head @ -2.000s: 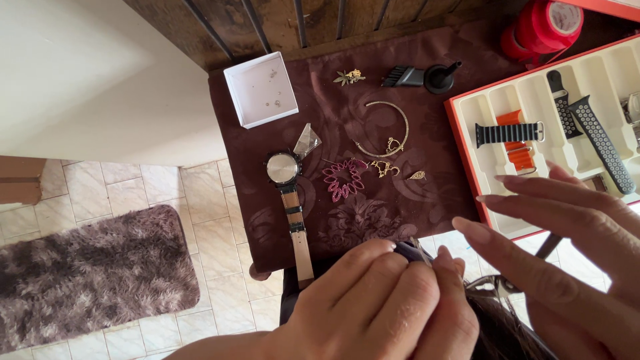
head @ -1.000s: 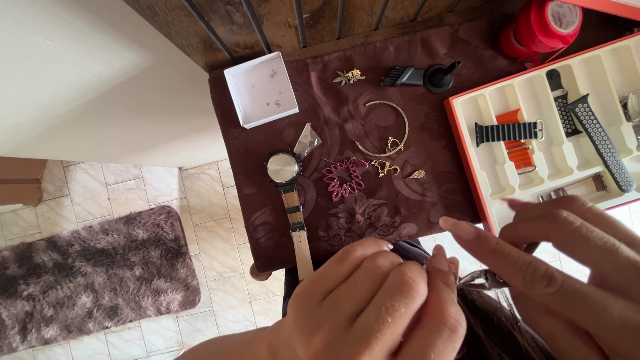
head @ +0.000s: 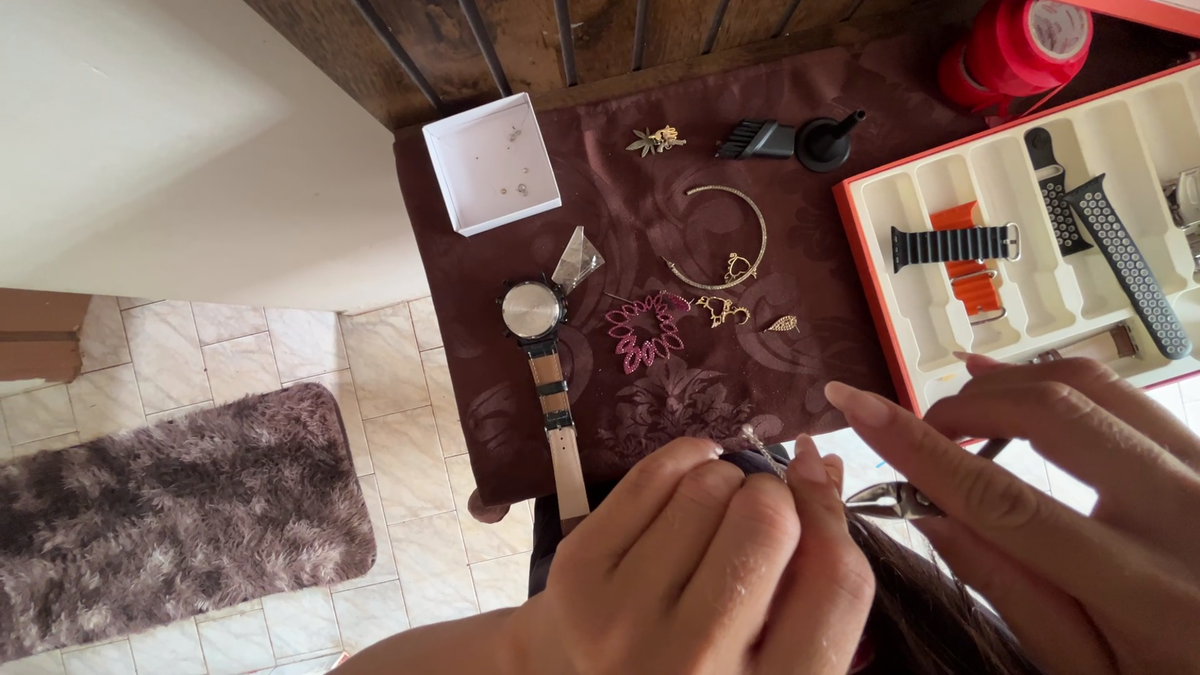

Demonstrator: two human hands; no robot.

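In the head view my left hand (head: 722, 562), low in the middle, pinches a thin sparkling chain or jewellery piece (head: 764, 450) between thumb and fingers. Just to its right, my right hand (head: 1041, 478) holds small metal pliers (head: 895, 500), their jaws pointing at my left hand. Beyond the hands, on the dark red cloth, lie a wristwatch (head: 533, 311) face down, a pink beaded jewellery piece (head: 645, 330), a curved bangle (head: 763, 230), gold-coloured pieces (head: 723, 310), a leaf-shaped one (head: 783, 323) and a gold-coloured cluster (head: 656, 141).
A white box (head: 492, 164) with tiny pieces stands at the table's far left. A black brush (head: 757, 139) lies near a black nozzle-like part (head: 827, 142). Right are a red-edged tray (head: 867, 272) with watch straps and a red tape roll (head: 1050, 33). A shaggy rug (head: 187, 516) lies on the floor.
The sparkling piece now shows above my left fingertips. My right hand and the pliers have shifted slightly relative to my left hand. The things on the cloth have stayed where they were.
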